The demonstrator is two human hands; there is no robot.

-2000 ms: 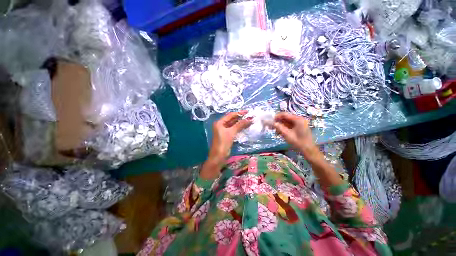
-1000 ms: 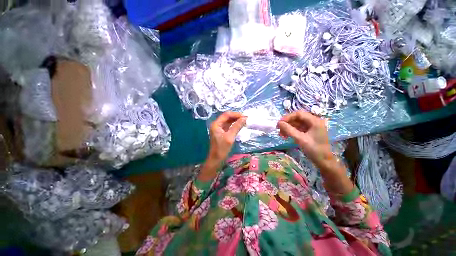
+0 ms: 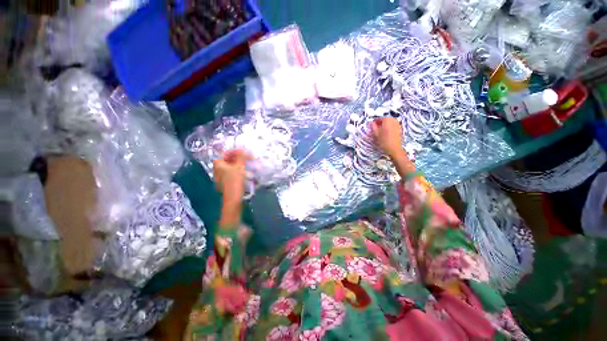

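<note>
My left hand [image 3: 231, 174] is over the near edge of the loose pile of white coiled cables [image 3: 276, 143]; it is blurred, and whether it holds anything cannot be told. My right hand [image 3: 388, 136] is at the left side of the tangled heap of white cables [image 3: 432, 100], fingers bent together; whether they grip a cable cannot be seen. A bright white label sheet [image 3: 311, 193] lies flat on the clear plastic between and below my hands.
A blue bin [image 3: 143, 56] with dark brown parts stands at the far left. Stacks of small zip bags [image 3: 336, 72] lie beyond the piles. A white bottle [image 3: 531, 104] lies by a red holder [image 3: 556, 116]. Bulging clear bags [image 3: 156, 226] and cardboard [image 3: 68, 213] are at left.
Both hands have left the white sheet and moved apart: my left hand went left to the coil pile, my right hand forward to the cable heap. The whole view has shifted and tilted.
</note>
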